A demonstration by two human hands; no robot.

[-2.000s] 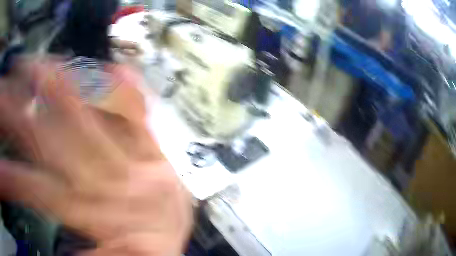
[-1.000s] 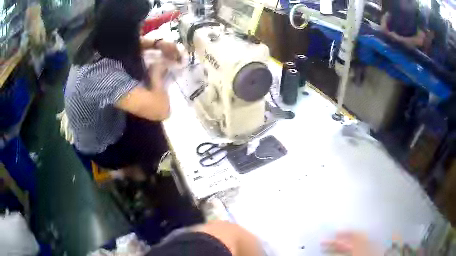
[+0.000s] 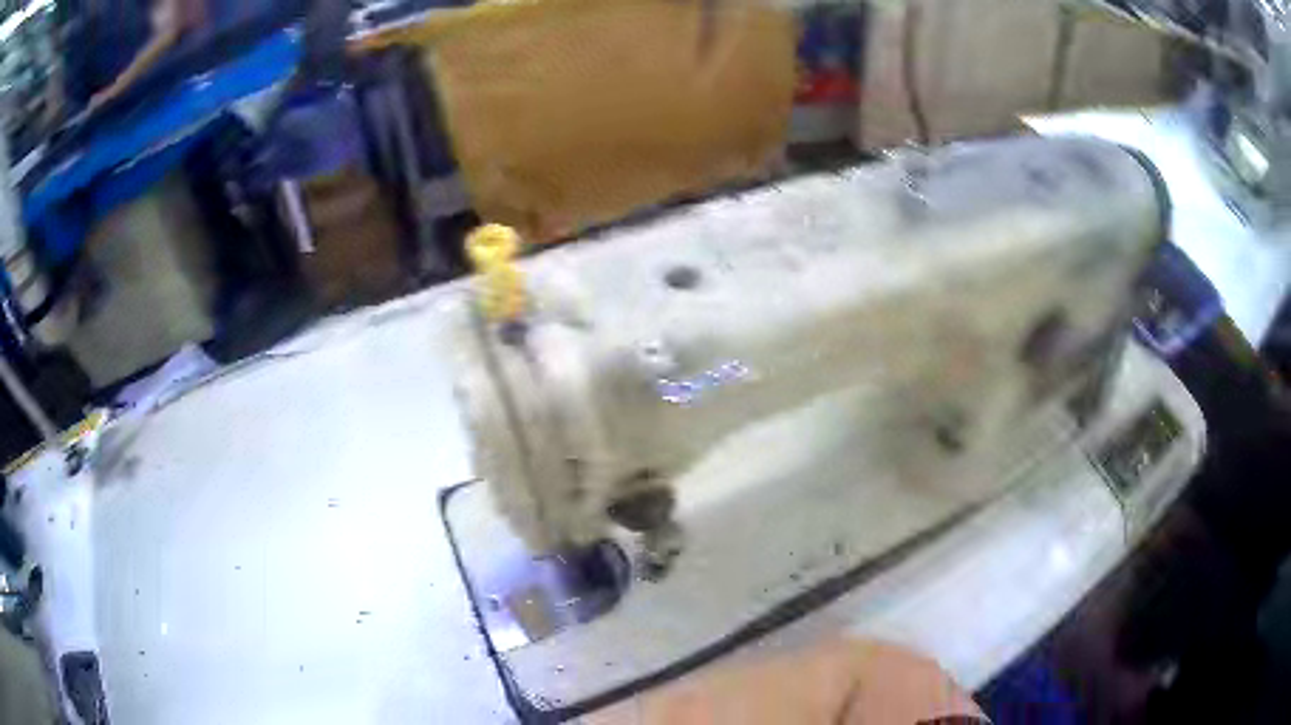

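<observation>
A large, worn cream sewing machine [image 3: 835, 298] fills the middle of the view, with a yellow knob [image 3: 493, 252] on top at its left end. Its shiny metal needle plate [image 3: 545, 595] lies under the needle end, with no cloth seen there. A blurred patch of bare skin shows at the bottom edge, in front of the machine bed. It is cut off by the frame, and I cannot tell whether it is hand or forearm, or left or right. No fingers or held thing can be made out.
The white tabletop [image 3: 269, 524] extends left of the machine. A large brown carton [image 3: 616, 113] stands behind it. A blue rail or table edge [image 3: 156, 135] is at the upper left. A small panel [image 3: 1141, 451] is on the machine base at right. Dark shapes fill the lower right.
The view has swung right, from the other machine, scissors and seated person to this worn machine. The hand seen over the tabletop at lower right can no longer be made out.
</observation>
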